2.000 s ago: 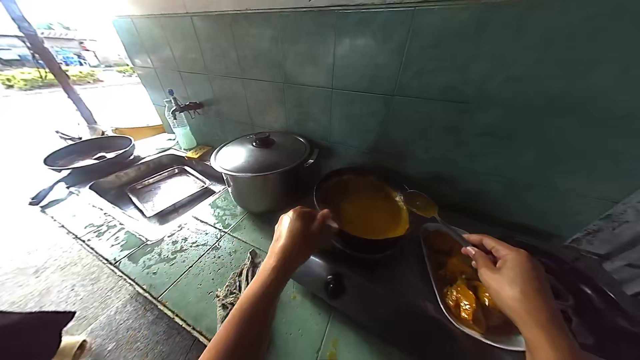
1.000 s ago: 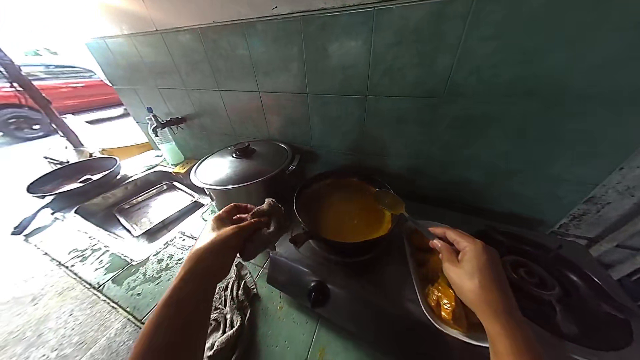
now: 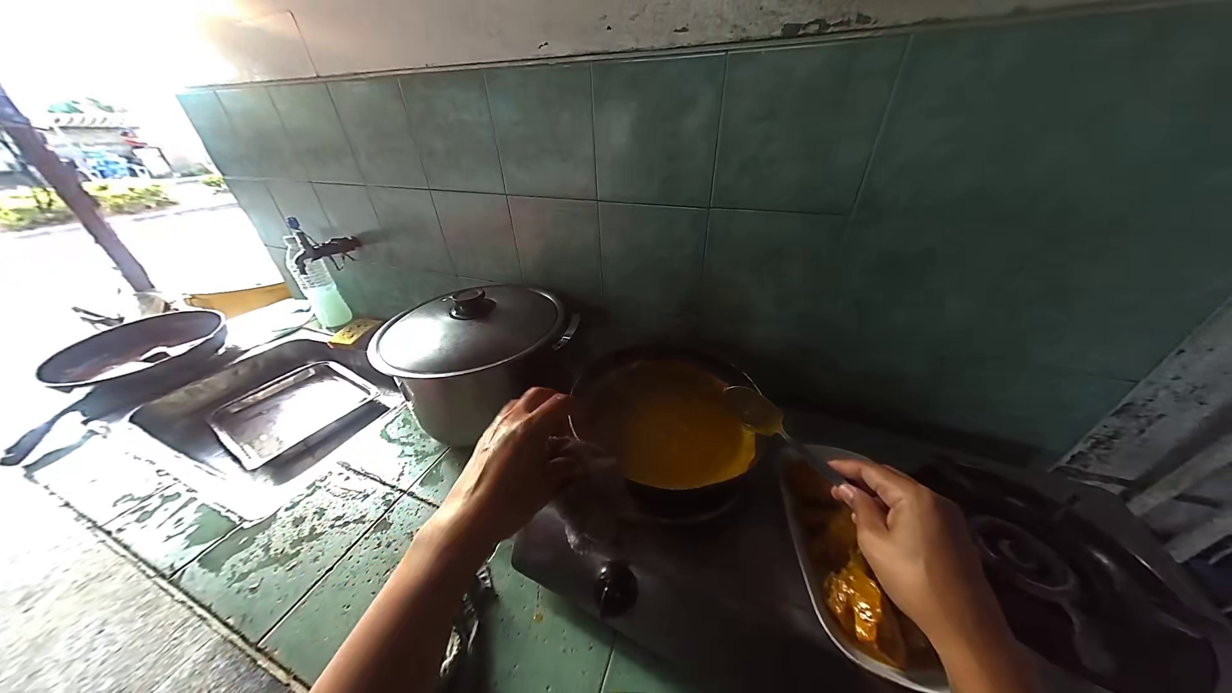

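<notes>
A dark pan of orange-yellow sauce (image 3: pixel 679 428) stands on the gas stove (image 3: pixel 674 587). My left hand (image 3: pixel 520 457) is at the pan's left side, closed on a greyish cloth (image 3: pixel 587 486) that lies against the pan's handle area. My right hand (image 3: pixel 905 539) holds the handle of a metal spoon (image 3: pixel 756 411), whose bowl is over the pan's right rim. Below that hand, an oval dish (image 3: pixel 813 597) holds sauce-coated pieces of food (image 3: pixel 857 602). Whether the cloth wraps the pan's handle is hidden.
A lidded metal pot (image 3: pixel 472 337) stands left of the pan. Farther left are a sink with a metal tray (image 3: pixel 289 409), a frying pan (image 3: pixel 135 351), a bottle of greenish liquid (image 3: pixel 322 289) and a sponge (image 3: pixel 354 332). A second burner (image 3: pixel 1025 558) lies right. Tiled wall (image 3: pixel 654 144) runs behind.
My left hand, which held the cloth left of the pan a second ago, is now against the pan's left side. Two seconds ago the cloth lay on the counter. The spoon stays over the right rim.
</notes>
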